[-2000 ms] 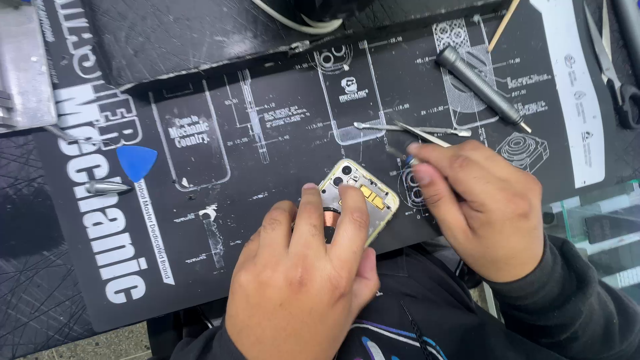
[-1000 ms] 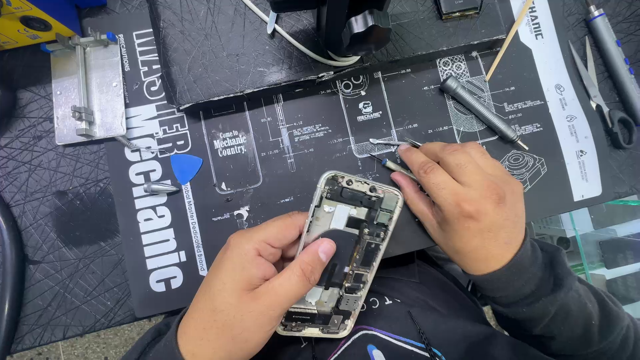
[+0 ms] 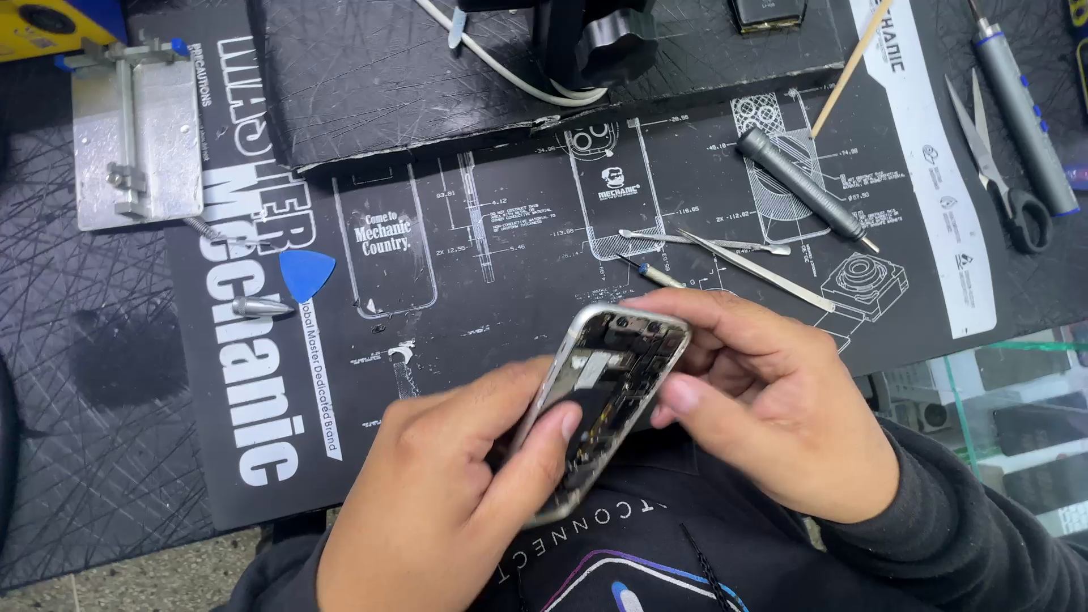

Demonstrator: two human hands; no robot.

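An opened smartphone housing (image 3: 608, 382), its inner parts showing, is tilted above the near edge of the printed black mat. My left hand (image 3: 459, 467) grips its left side, thumb over the inside and fingers hidden behind. My right hand (image 3: 756, 399) is at the upper right edge of the housing, its index fingertip by the top corner and its thumb near the right side; whether it grips the phone is hard to tell. Just beyond the right fingers lie a thin-tipped tool (image 3: 659, 274), a metal spudger (image 3: 705, 243) and steel tweezers (image 3: 765, 274).
A grey screwdriver (image 3: 803, 187), a wooden stick (image 3: 852, 68), scissors (image 3: 990, 170) and a pen-shaped electric screwdriver (image 3: 1024, 119) lie right. At left are a blue plastic pick (image 3: 306, 274), a metal tip (image 3: 262, 308) and a metal clamp fixture (image 3: 161, 140). A raised black platform (image 3: 408, 93) runs along the back.
The phone was turned from its camera side to its open inner side, then tilted. My right hand has let go of the thin tool, now on the mat, and moved to the phone.
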